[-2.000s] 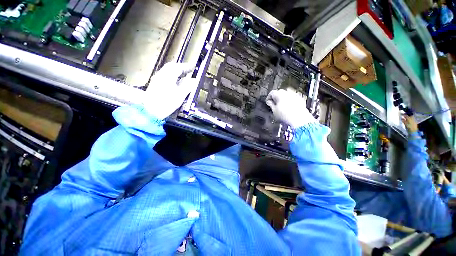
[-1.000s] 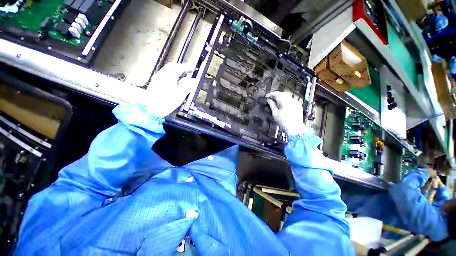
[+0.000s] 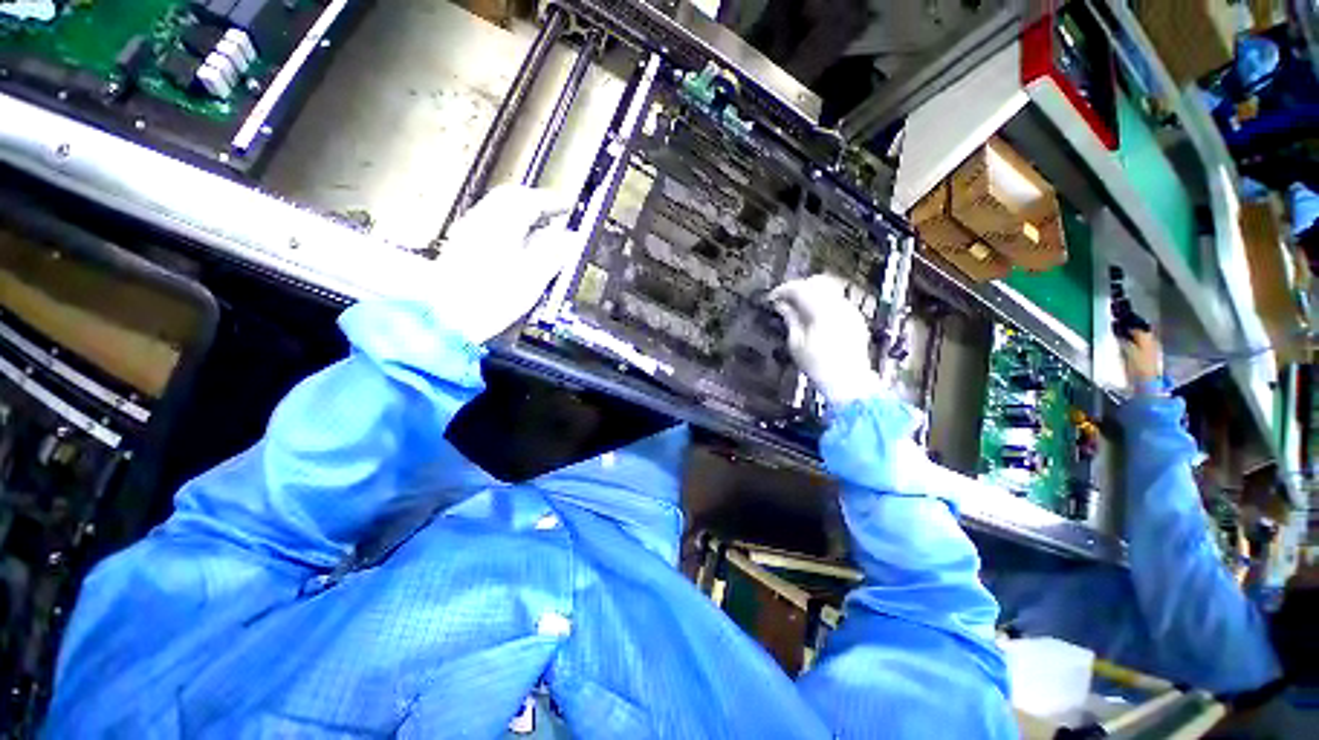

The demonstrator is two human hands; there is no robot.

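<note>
A dark grey carrier (image 3: 694,246) with many cut-outs and pale side bars lies on the conveyor line in front of me. No green board covers it; a small green part shows at its far edge. My left hand (image 3: 506,260), in a white glove, is at the carrier's left side bar; its fingertips are partly hidden, so its grip is unclear. My right hand (image 3: 827,330), also white-gloved, is over the carrier's right half with thumb and forefinger together, close to the surface. Whether it holds a small thing cannot be seen.
A loaded carrier with a green board (image 3: 174,65) lies at the upper left. Another green board (image 3: 1027,427) lies to the right. The metal rail (image 3: 217,210) runs along the front. Brown cartons (image 3: 991,210) stand on the shelf. Another worker's arm (image 3: 1186,521) reaches to the shelf at right.
My right hand has shifted slightly left over the carrier since the oldest frame. My left hand stays at the side bar. The other worker's arm drew back and reaches out again.
</note>
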